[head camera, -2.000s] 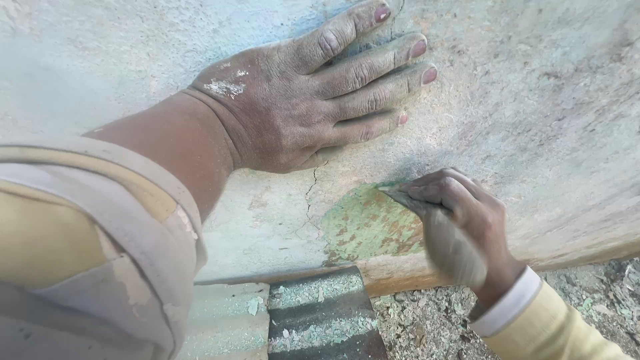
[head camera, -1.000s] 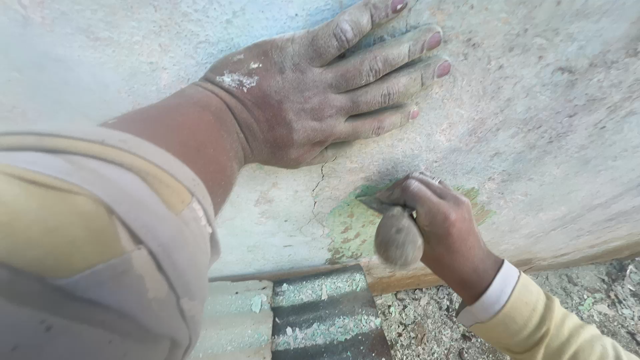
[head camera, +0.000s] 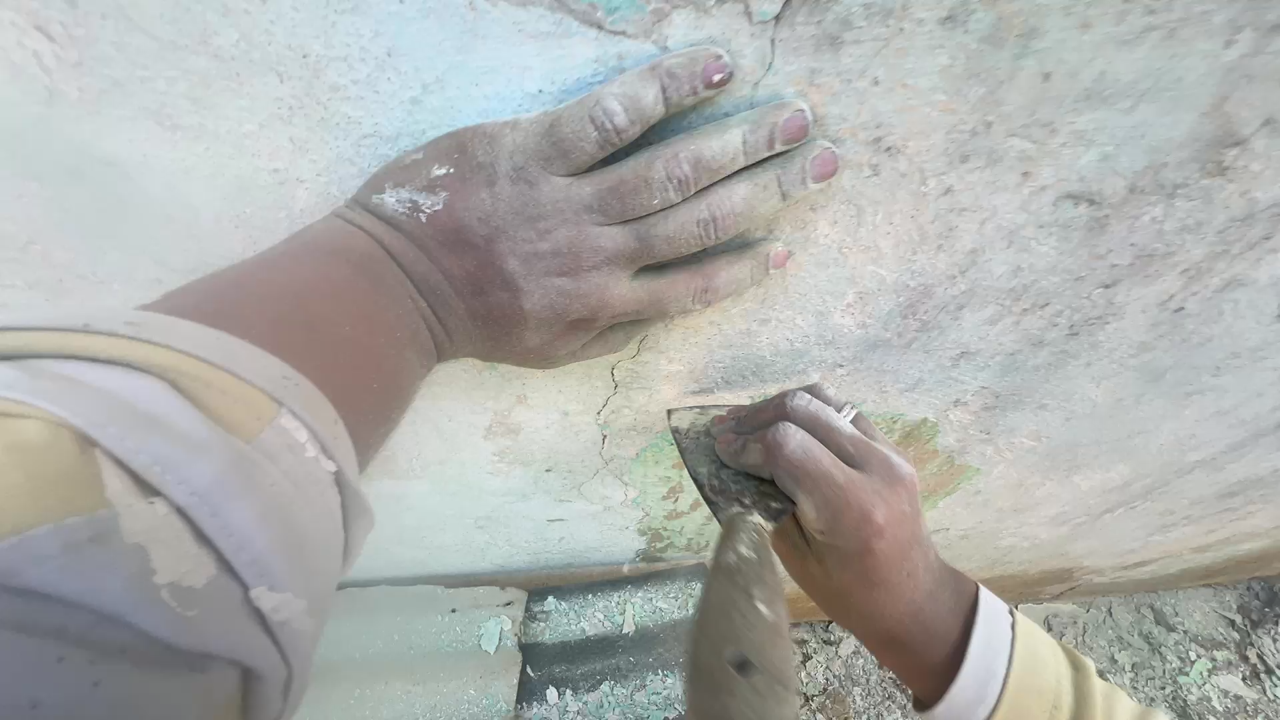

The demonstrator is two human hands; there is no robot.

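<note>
My left hand [head camera: 560, 215] lies flat on the painted plaster wall [head camera: 1040, 230], palm down and fingers slightly spread. It is dusty, with a whitish smear near the wrist. Below and to its right, my right hand [head camera: 840, 470] grips a putty knife [head camera: 730, 490] by its metal blade. The worn handle [head camera: 745, 630] points down toward the bottom of the view. The blade's edge is against or very close to the wall, over a green and brown scraped patch [head camera: 670, 500]. A thin crack [head camera: 606, 410] runs down between my left hand and that patch.
Corrugated sheets [head camera: 420, 640] with paint flakes on them lie along the foot of the wall at bottom centre. Rubble and flakes [head camera: 1160, 640] cover the ground at lower right. Another crack and some chipped paint show at the wall's top.
The putty knife's blade, largely hidden by the handle and my fingers before, now shows broadly. Its handle has swung to point down. My left hand stays pressed on the wall.
</note>
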